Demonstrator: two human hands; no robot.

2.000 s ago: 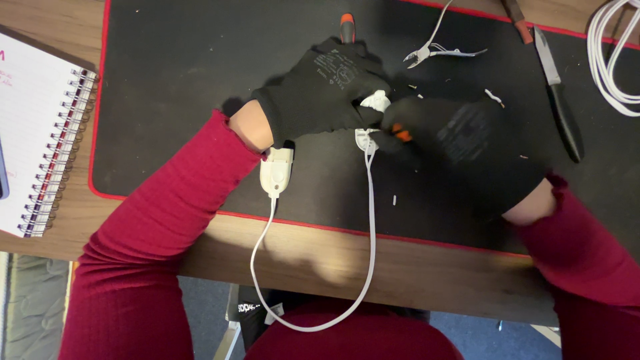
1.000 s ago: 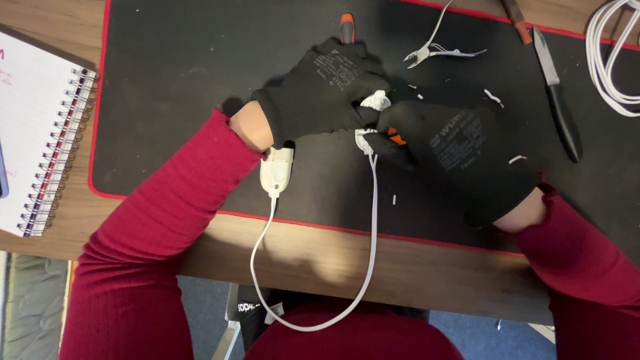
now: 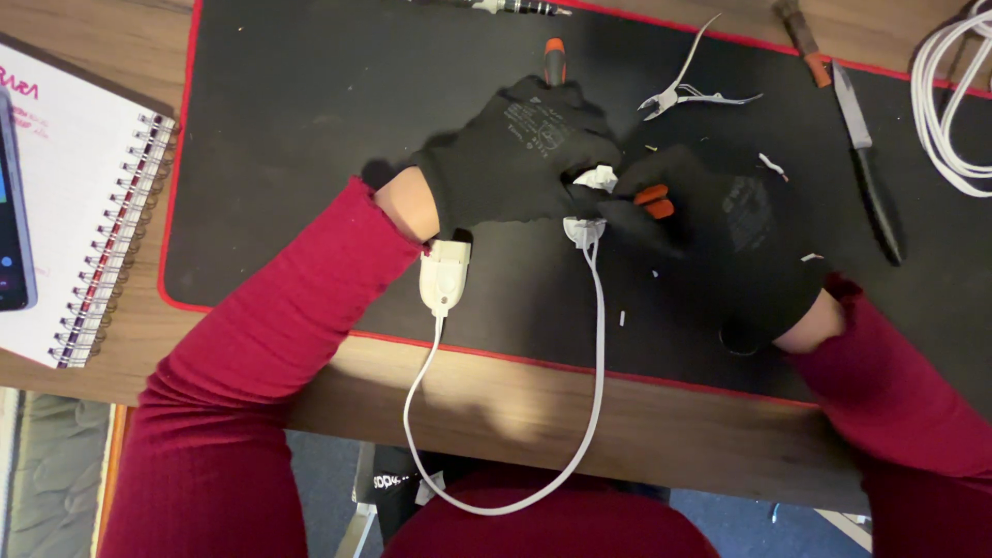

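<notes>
My left hand [image 3: 527, 155], in a black work glove, holds a white plastic electrical fitting [image 3: 585, 230] whose parts show between and below the fingers. Beside it my right hand [image 3: 721, 217], gloved too, grips a small tool with an orange handle [image 3: 655, 201]; its tip is hidden at the fitting. A white cord [image 3: 598, 325] leaves the fitting, loops below the table edge and ends at a white cable connector [image 3: 444, 277] lying near my left wrist.
An orange-tipped handle [image 3: 554, 62] lies beyond my left hand. Around the black mat [image 3: 310, 101] are wire nippers [image 3: 670, 101], a black-handled knife [image 3: 876, 186], a precision screwdriver [image 3: 527, 8], insulation scraps [image 3: 773, 166], a coiled white cable [image 3: 934, 116], a spiral notebook [image 3: 85, 178] and a phone [image 3: 12, 209].
My right hand has turned and shifted slightly around the orange-handled tool, and an insulation scrap beside its wrist now shows. My left hand keeps nearly the same place on the fitting.
</notes>
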